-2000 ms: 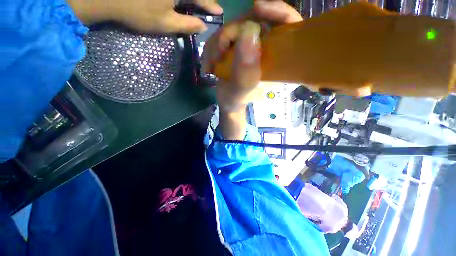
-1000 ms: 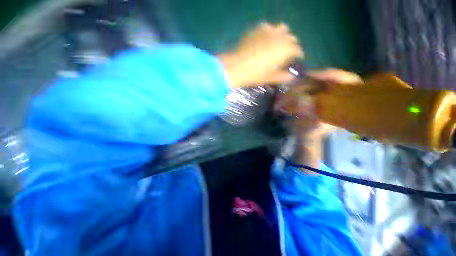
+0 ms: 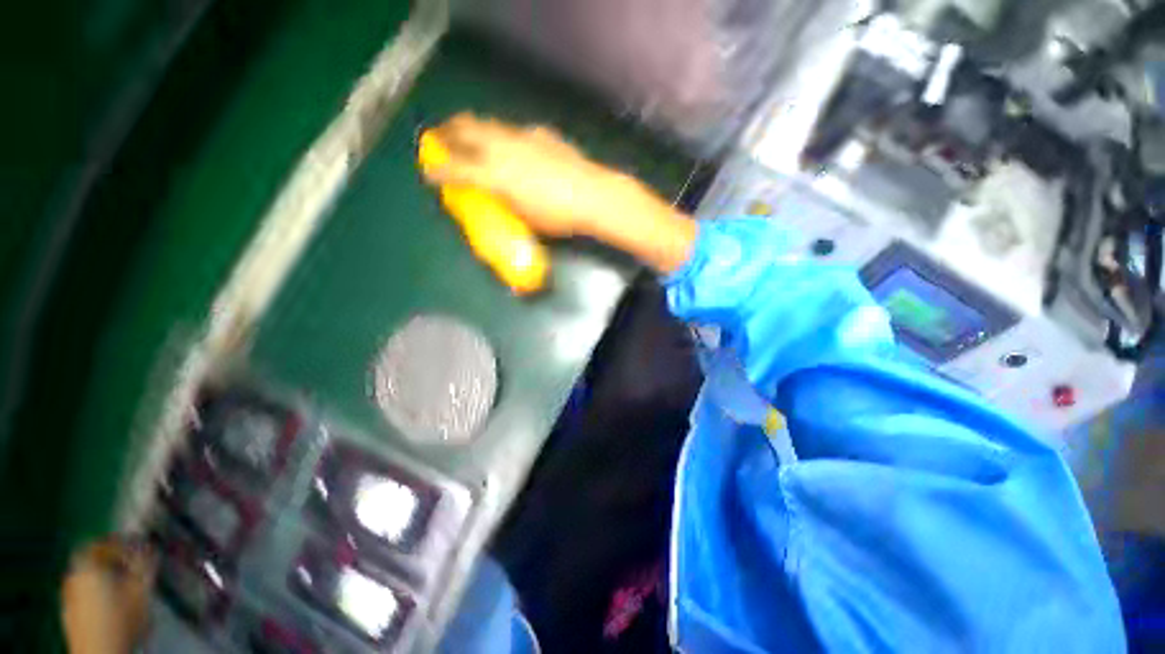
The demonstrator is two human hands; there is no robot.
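Note:
My right hand [image 3: 543, 179] is closed round the orange-yellow electric screwdriver [image 3: 496, 240], low over the green bench [image 3: 345, 275]; blur hides whether the tool touches the bench. The clear blister tray [image 3: 450, 524] lies at the lower left with several phone units [image 3: 383, 511] in its pockets, dark with reddish edges, some with bright white centres. My left hand [image 3: 109, 598] is at the tray's far left edge, blurred and cut off by the frame; its fingers cannot be made out. The round silvery screw dish [image 3: 434, 380] sits between tray and screwdriver.
A white benchtop machine [image 3: 837, 211] with a small lit screen [image 3: 922, 307] and buttons stands at the right, beside my right sleeve. A whitish rail [image 3: 288, 224] runs along the bench's left side, with a green surface beyond. A blurred purple-grey stack [image 3: 626, 58] is at the top.
My hands have separated: the right with the screwdriver is now over the bench beyond the dish, the left at the tray. The view has swung, showing the whole dish and more tray and machine.

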